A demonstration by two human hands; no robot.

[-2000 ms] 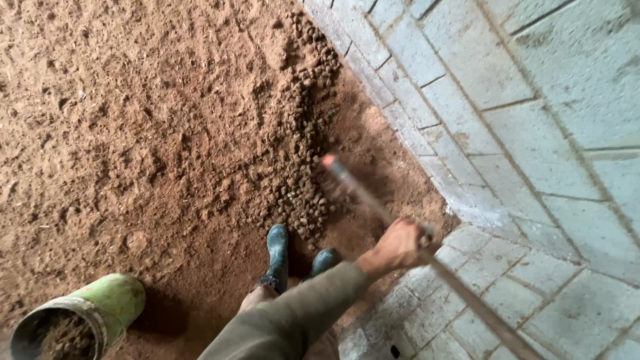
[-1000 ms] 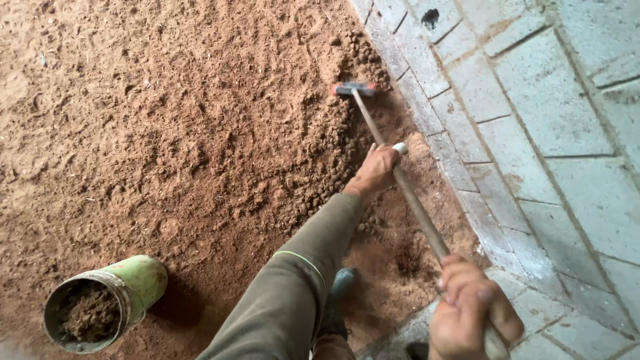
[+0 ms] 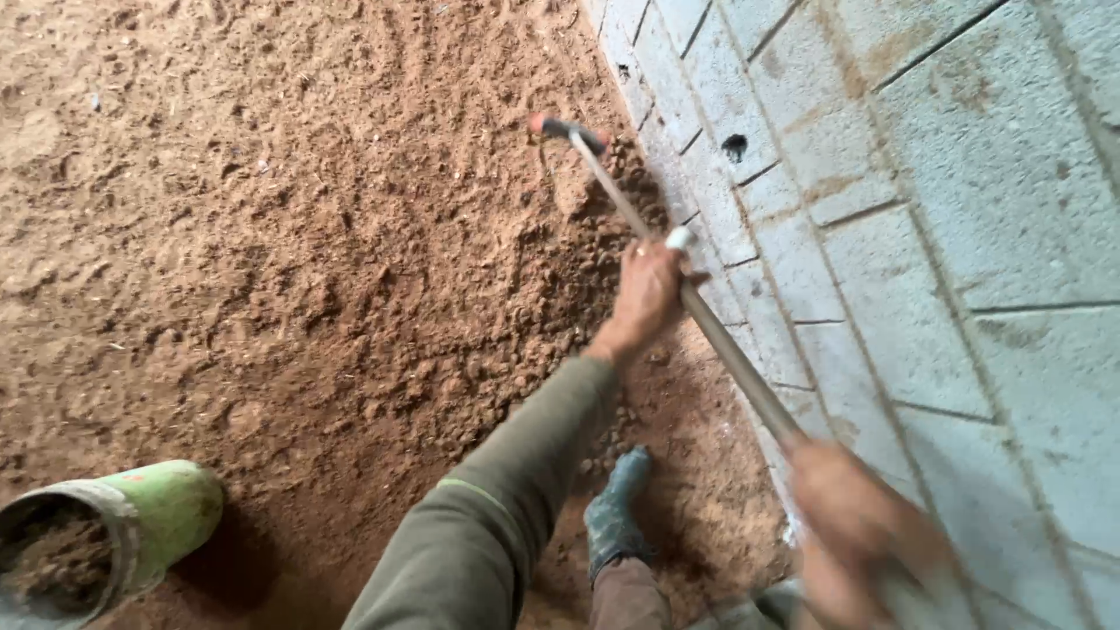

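Note:
My left hand [image 3: 649, 293] grips the middle of a long-handled tool [image 3: 739, 359], near a white piece on its handle; the wrist comes out of an olive sleeve. My right hand [image 3: 862, 516], blurred by motion, is closed around the handle lower down, at the right. The tool's narrow dark head [image 3: 569, 133] with red-orange ends lies at the far end, over the soil beside the wall; whether it touches the ground I cannot tell. Dark clumps of soil [image 3: 599, 254] lie along the wall's foot below the head.
A grey concrete block wall [image 3: 875, 289] with small holes runs along the right. Loose reddish-brown soil [image 3: 262, 262] covers the floor. A green bucket [image 3: 171, 516] lies tilted at lower left with soil-like material inside. My rubber boot [image 3: 619, 503] stands near the wall.
Two seconds ago one hand was visible on the handle; both have been on it since the one-second-old frame. The tool's head has moved farther along the wall. The view has shifted.

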